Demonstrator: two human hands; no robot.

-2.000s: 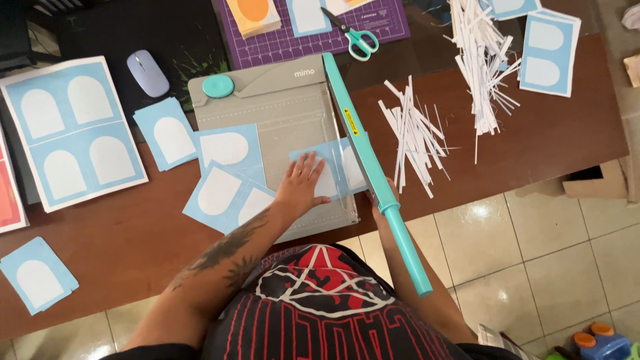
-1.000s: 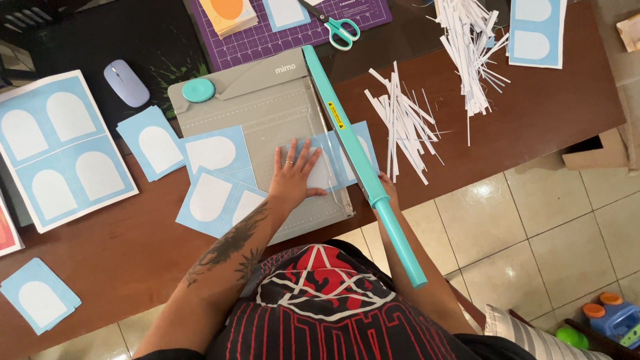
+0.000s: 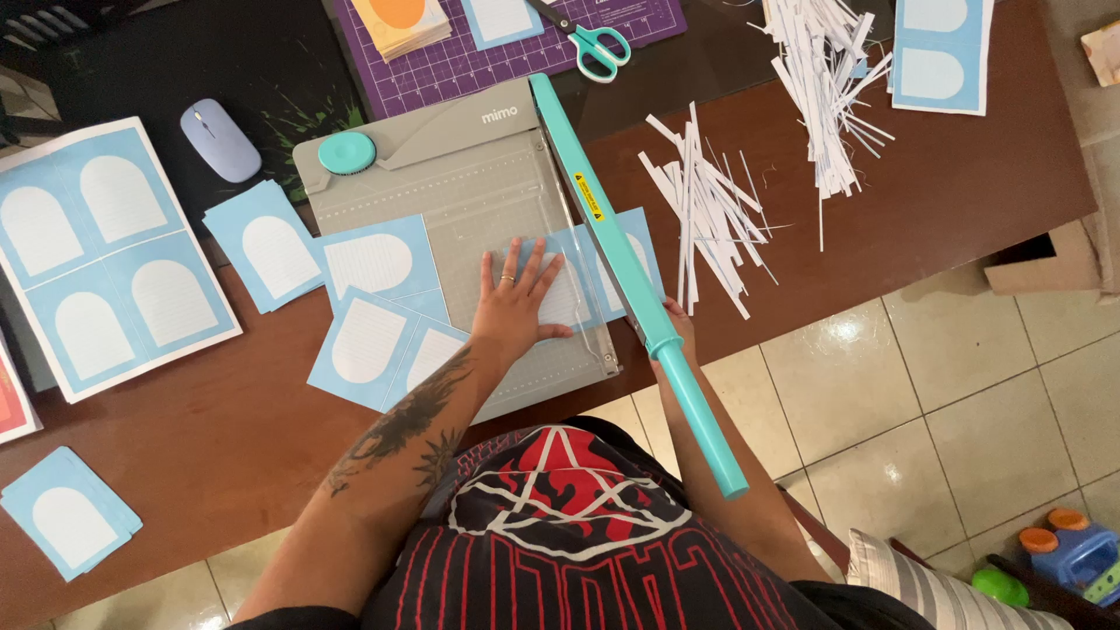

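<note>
My left hand point(image 3: 518, 306) lies flat with its fingers spread on a blue-and-white printed sheet point(image 3: 634, 229), on the grey bed of a mimo guillotine paper trimmer point(image 3: 477, 188). The sheet passes beneath the trimmer's raised teal blade arm point(image 3: 604, 219) and sticks out to its right. My right hand point(image 3: 679, 325) is at the sheet's lower right corner, partly hidden behind the arm; whether its fingers pinch the paper cannot be made out. More printed sheets point(image 3: 367, 346) overlap the bed's left side.
White paper strips point(image 3: 700, 206) lie right of the trimmer, with a larger heap point(image 3: 818, 96) beyond. Teal-handled scissors point(image 3: 599, 52) rest on a purple cutting mat point(image 3: 420, 83). Printed card stacks point(image 3: 267, 249), uncut four-panel sheets point(image 3: 118, 262) and a computer mouse point(image 3: 220, 140) are at the left.
The printed sheet extends farther to the right past the blade arm than two seconds ago. My left hand stays spread on it, and the arm remains raised.
</note>
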